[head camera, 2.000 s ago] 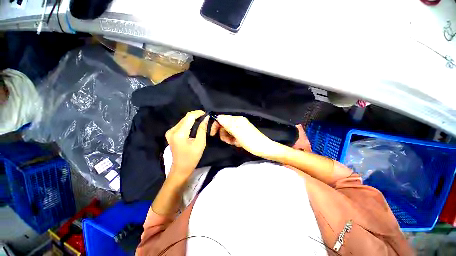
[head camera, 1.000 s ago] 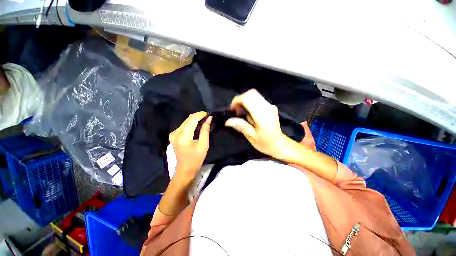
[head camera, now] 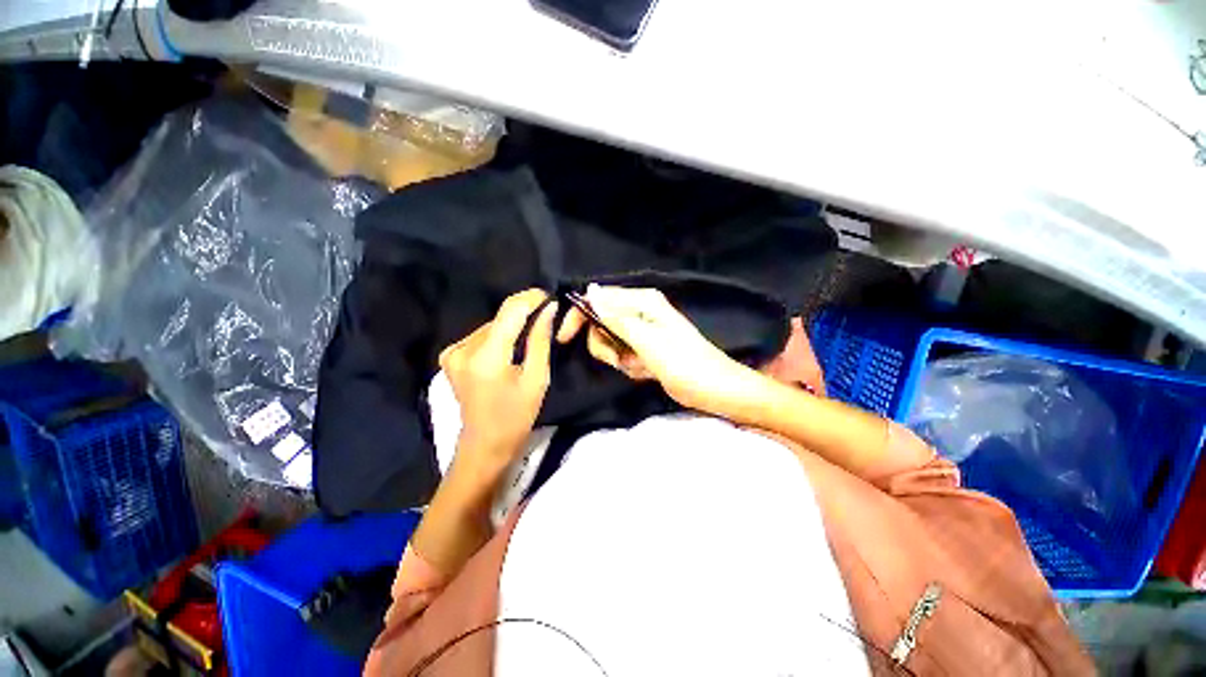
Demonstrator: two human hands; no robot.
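Observation:
A large black garment (head camera: 384, 357) lies over the lap below the table edge. My left hand (head camera: 500, 370) pinches a narrow black fold of it between thumb and fingers. My right hand (head camera: 648, 347) is just right of it, fingertips close to the fold, with a small dark thin tool (head camera: 589, 311) held in the fingers and pointing at the fold. The tool's exact kind is unclear. A white patch (head camera: 446, 421) shows beside my left wrist on the lap.
A white table (head camera: 794, 93) with a phone (head camera: 602, 13) spans the top. A clear plastic bag (head camera: 232, 291) lies left, below a brown package (head camera: 384, 146). Blue crates stand at right (head camera: 1137, 529) and far left (head camera: 113, 476), with a blue bin (head camera: 258, 608) at lower left.
One second ago my right hand was raised and spread away from the fold. It has come back down to my left fingertips, and the tool now shows. My left hand still pinches the cloth.

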